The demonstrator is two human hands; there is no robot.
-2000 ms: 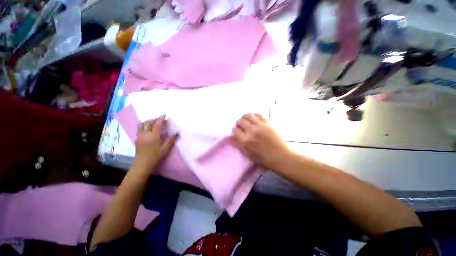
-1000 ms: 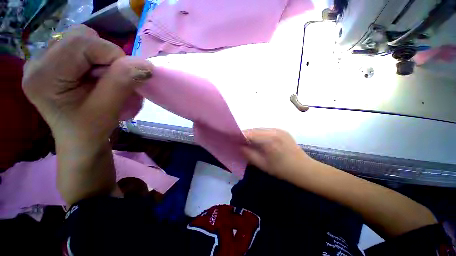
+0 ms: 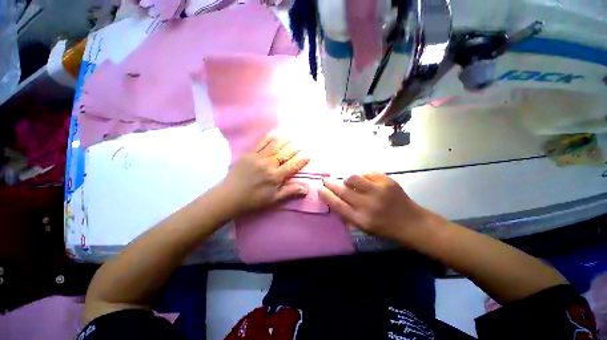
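Observation:
A pink garment panel [image 3: 293, 238] lies on the white machine table, running from near the stack down over the front edge. A small folded pink strip [image 3: 309, 200] lies on it between my hands. My left hand [image 3: 269, 176] lies on the panel, fingers spread, thumb on the strip. My right hand [image 3: 369, 199] has its fingertips on the right end of the strip. The presser foot and needle area [image 3: 398, 133] is above and right of my right hand, partly lost in glare. No fabric is seen clearly under the foot.
A stack of cut pink panels [image 3: 160, 80] lies at the back left. The white machine head [image 3: 532, 66] with a blue stripe stands at the right. A pink strip [image 3: 363, 33] and dark thread bunch [image 3: 304, 30] hang from it. A yellowish object [image 3: 572, 147] lies far right.
Both hands have come down onto the table with the fabric, which was held up folded between them. The panel now lies spread flat. The camera view has shifted.

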